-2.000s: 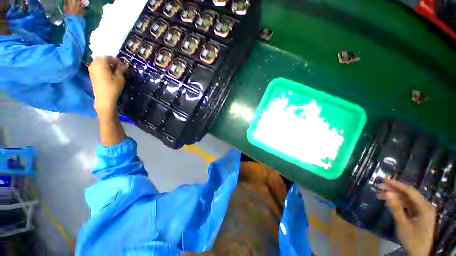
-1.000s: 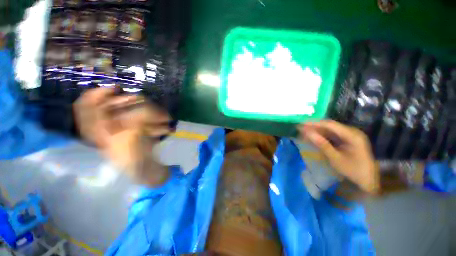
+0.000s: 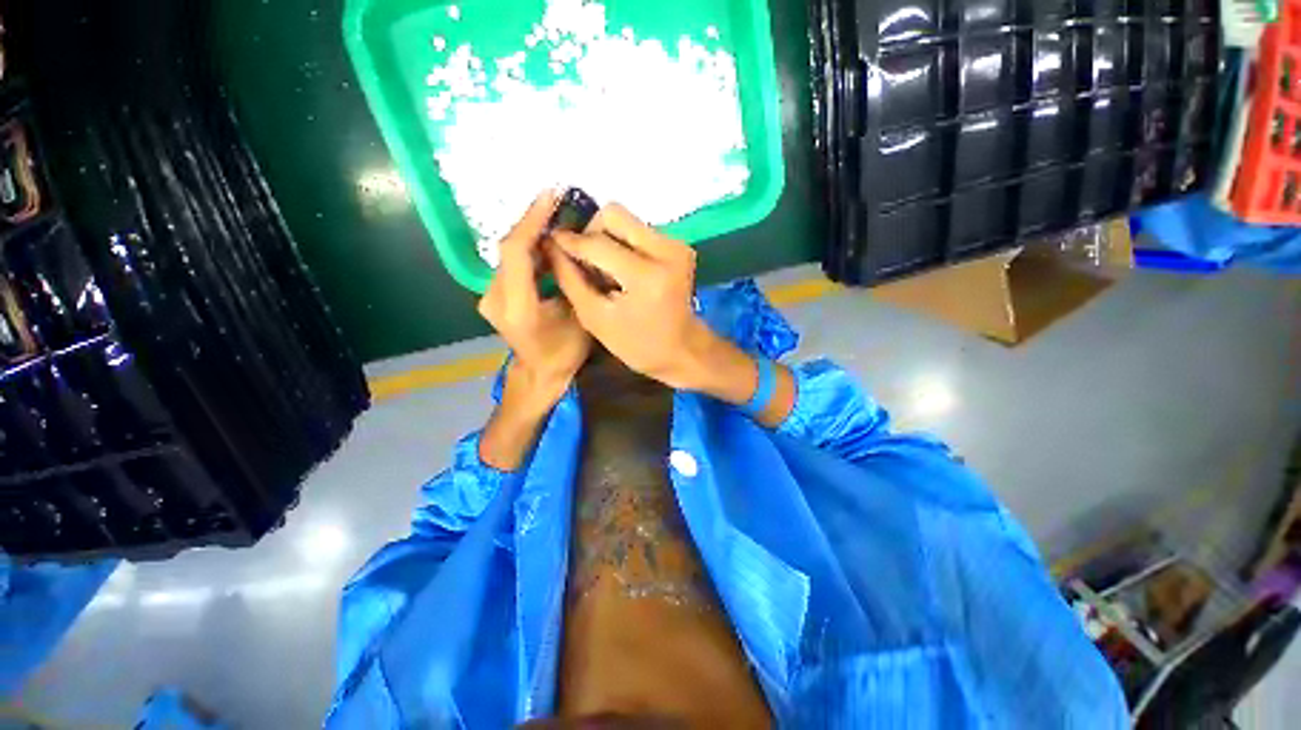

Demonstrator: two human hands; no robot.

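A small dark unit [image 3: 574, 211] is held between the fingertips of both hands, over the near edge of the green parts bin [image 3: 775, 107]. My left hand [image 3: 534, 307] grips it from the left. My right hand [image 3: 642, 292], with a blue wrist band [image 3: 763, 387], has its fingers on it from the right. The fingers hide most of the unit. White plastic pieces [image 3: 599, 121] lie heaped in the bin. I cannot tell whether a white piece is between the fingers.
A thick stack of black blister trays [image 3: 214, 314] stands at the left, with coppery units at its left edge. Another black tray stack [image 3: 985, 129] stands at the right. Below it is a cardboard box [image 3: 1016, 292]. A red-orange crate [image 3: 1270, 129] is at the far right.
My hands were apart, the left at the filled trays and the right near the right-hand trays. They have come together at the bin around a dark unit. The view has shifted and the bin appears larger.
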